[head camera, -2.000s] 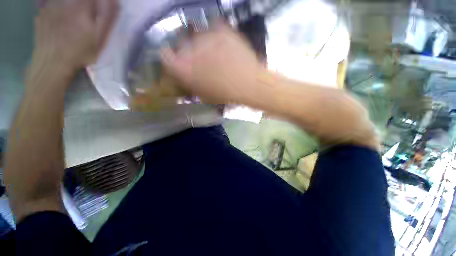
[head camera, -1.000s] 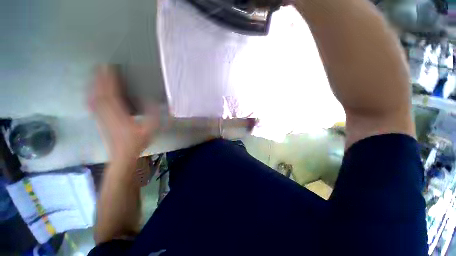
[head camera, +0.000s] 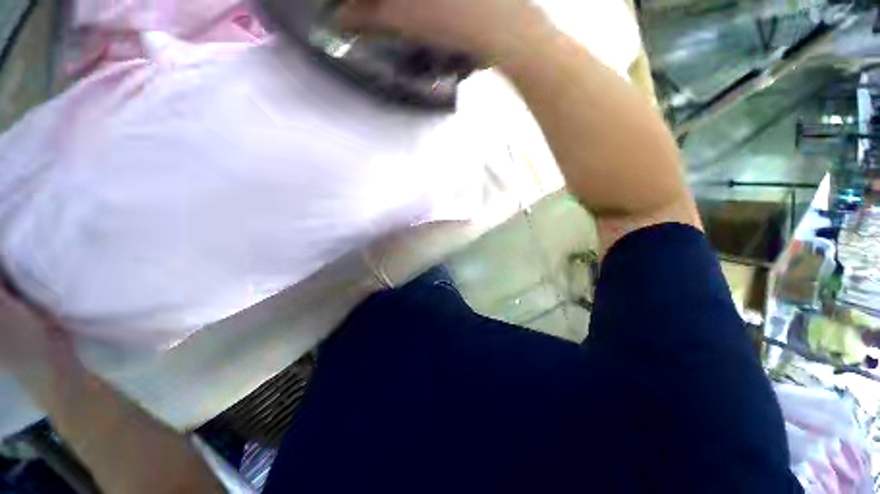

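Observation:
The pale pink garment point(head camera: 212, 183) lies spread over the board point(head camera: 261, 338), almost white in the glare, with brighter pink folds at the upper left. The dark iron point(head camera: 386, 68) is at the top centre on or just above the cloth, partly cut off. My right hand point(head camera: 415, 14) is at the top edge over the iron, blurred, and grips it; its fingers are partly hidden. My left hand point(head camera: 24, 323) is at the left edge by the garment's near left edge, cut off and blurred; whether it holds the cloth cannot be told.
A dark slatted object point(head camera: 275, 400) is below the board. Greenish floor point(head camera: 521, 265) shows beyond the board's near edge. A brown box point(head camera: 743, 232) and cluttered shelves are on the right. Pale pink cloth point(head camera: 825, 439) is at the lower right.
The garment now covers much more of the board, spread out to the left. My left hand has moved to the left edge. The iron has moved left in view, and the view has tilted.

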